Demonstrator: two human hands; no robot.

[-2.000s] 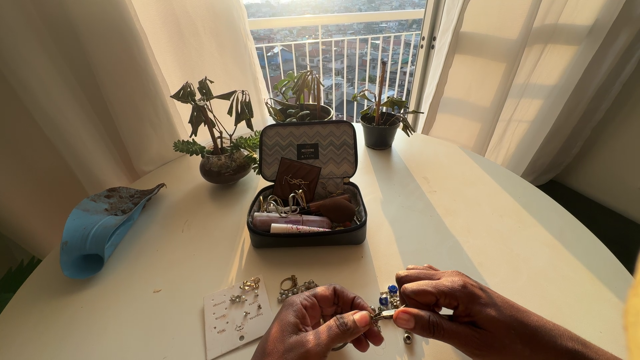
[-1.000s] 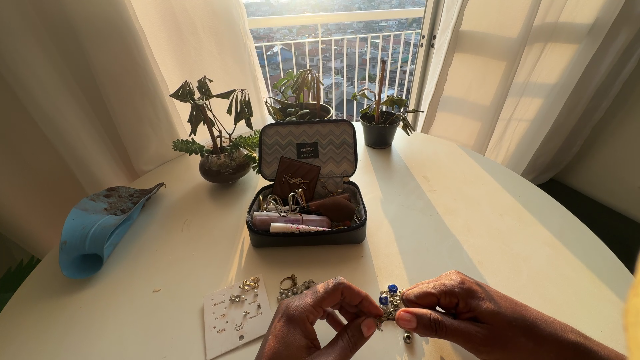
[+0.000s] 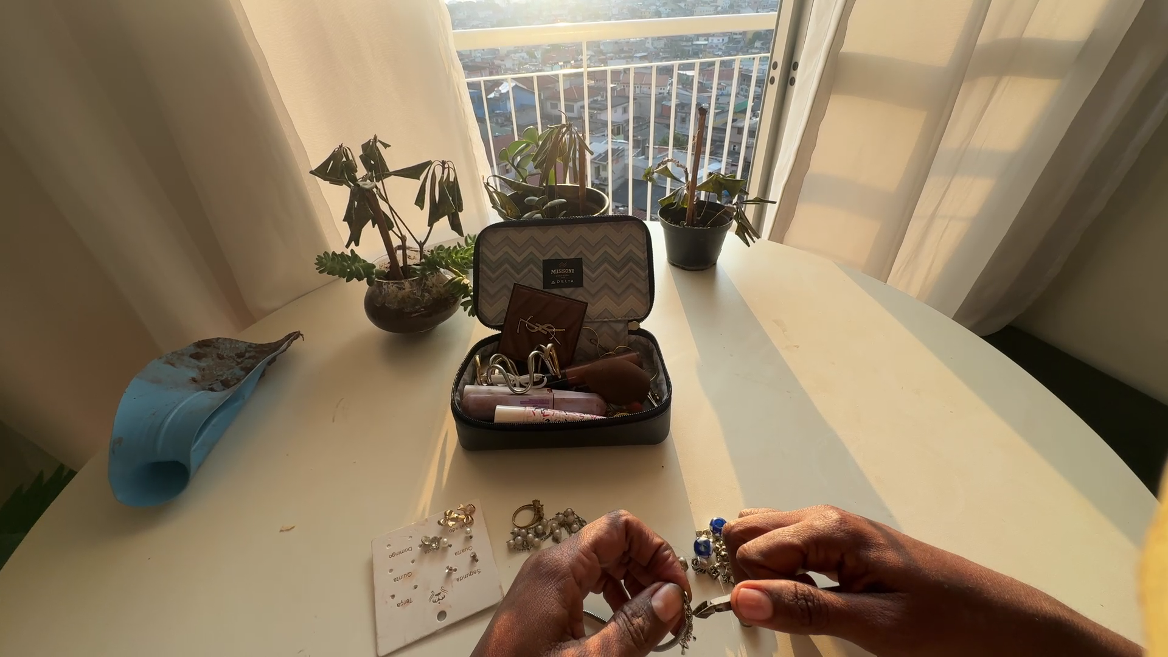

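Observation:
My left hand (image 3: 607, 593) pinches a piece of metal jewelry (image 3: 686, 620) with small dangling parts between thumb and fingers, low in the head view. Just right of it, my right hand (image 3: 821, 570) grips a small metal tool (image 3: 712, 606), its tip at the jewelry; the tool's kind is unclear, as the fingers cover most of it. Blue and silver beads (image 3: 703, 546) lie on the table beside the right fingers. Beyond the left hand are a ring (image 3: 527, 514) and a cluster of grey beads (image 3: 558, 527). An earring card (image 3: 436, 577) with several earrings lies to the left.
An open zippered case (image 3: 561, 433) holding cosmetics and wire-like metal pieces stands mid-table. At the left lies a soiled blue plastic scoop-shaped piece (image 3: 169, 438). Potted plants stand along the far side: a glass bowl (image 3: 411, 306), a wide pot (image 3: 584, 201) and a black pot (image 3: 691, 242).
The left fingers have shifted, and the metal jewelry now shows hanging from them. The small tool's tip shows between the hands, pointing at it. The right hand has hardly moved.

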